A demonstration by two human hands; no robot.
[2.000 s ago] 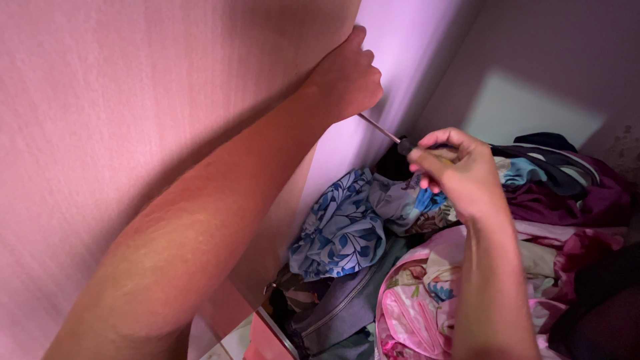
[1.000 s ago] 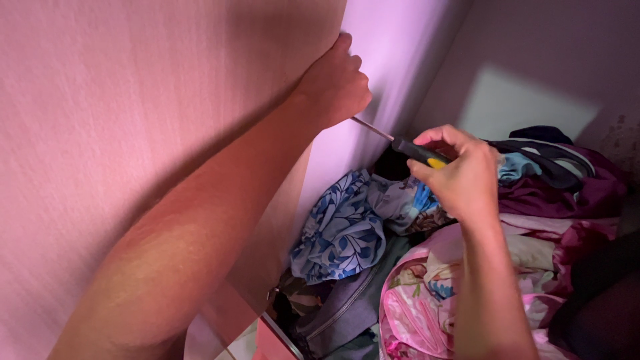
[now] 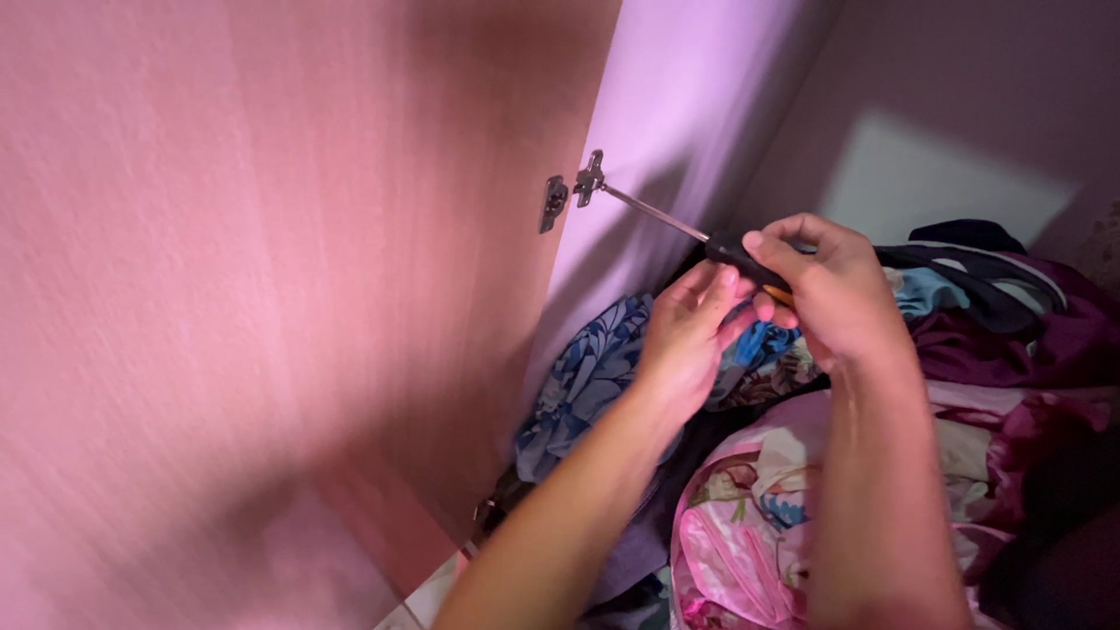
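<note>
My right hand [image 3: 840, 284] holds a screwdriver [image 3: 744, 258] by its black handle with a yellow-orange part. The shaft runs up and left, its tip at the metal hinge plate [image 3: 590, 178] on the cabinet's side panel [image 3: 647, 105]. Just under the handle is my left hand [image 3: 696, 328], palm turned up and fingers part-way apart, the fingertips close to the handle; whether they touch it cannot be told. Another metal hinge part [image 3: 554, 203] sits at the edge of the wood-grain door [image 3: 350, 219], left of the plate.
Below and to the right lies a heap of clothes: a blue leaf-patterned cloth [image 3: 582, 376], a maroon garment [image 3: 989, 350] and a pink floral bag or cloth [image 3: 744, 542]. A grey wall [image 3: 945, 70] stands behind. Some tiled floor [image 3: 429, 599] shows at the bottom.
My left hand has come down from the door's edge, where it covered the hinge, to beside the screwdriver handle. The hinge parts now show. My right hand still holds the screwdriver.
</note>
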